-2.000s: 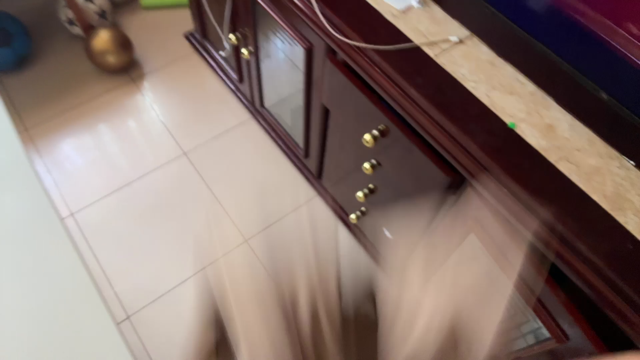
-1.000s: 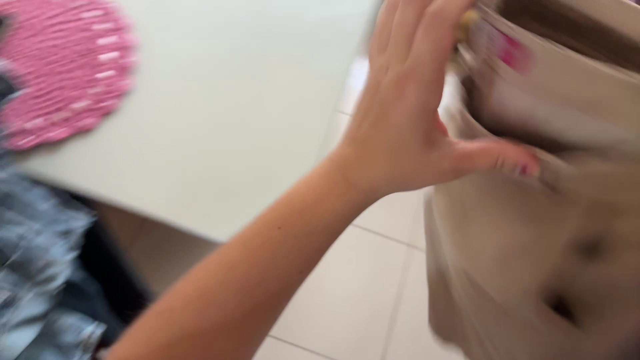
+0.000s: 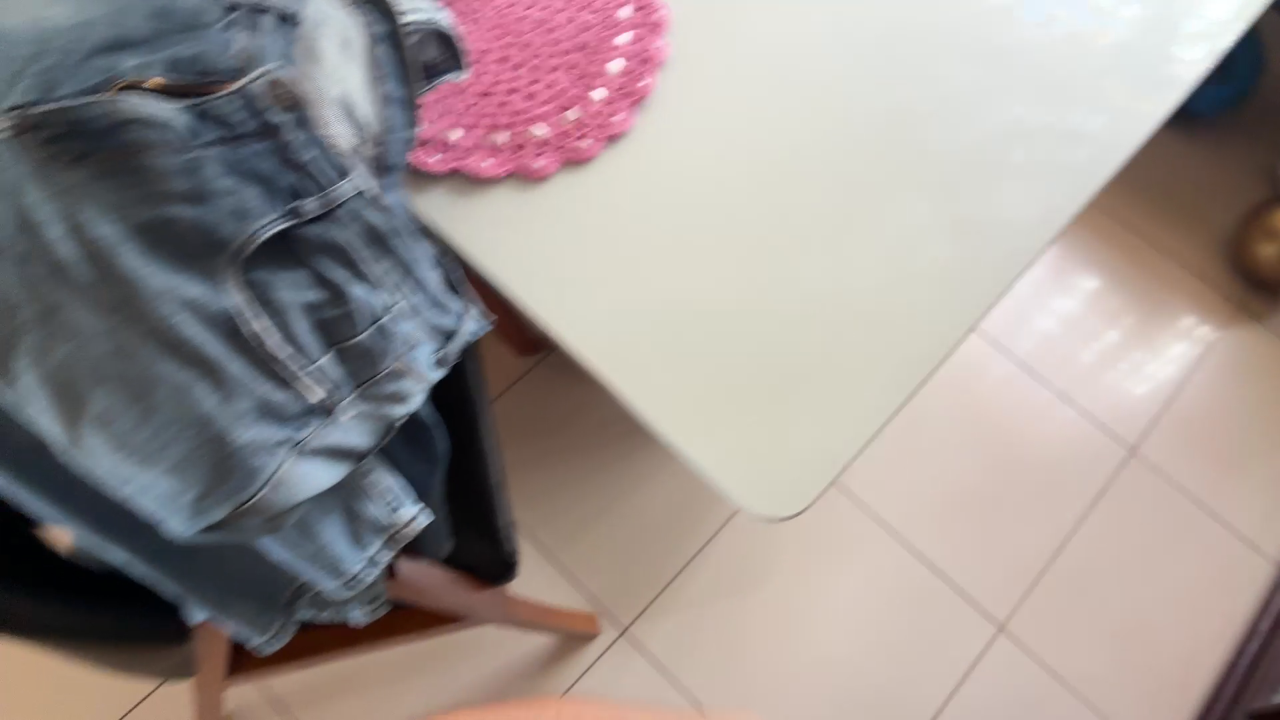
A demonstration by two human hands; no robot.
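Observation:
Blue denim jeans (image 3: 180, 300) with a visible curved pocket seam lie heaped over a chair with black upholstery (image 3: 478, 470) and wooden legs (image 3: 540, 612). More folded denim layers show beneath the upper garment. Only a blurred, skin-coloured sliver shows at the bottom edge of the view, and whether it is hand or arm, and of which side, I cannot tell. Neither my left hand nor my right hand can be made out, so what they hold is hidden. Beside the denim, a pink crocheted mat (image 3: 550, 90) lies on the pale table (image 3: 780, 280).
The table's rounded corner juts over a floor of light glossy tiles (image 3: 1000, 520). Under the table's far side is a blue object (image 3: 1222, 80), with a brownish-gold rounded object (image 3: 1260, 245) at the right edge. A dark wooden furniture edge (image 3: 1245, 650) stands at lower right.
My left hand, by beige cloth one second ago, has gone from sight along with that cloth. The view has swung to the left from the dark cabinet to the table and the denim-covered chair.

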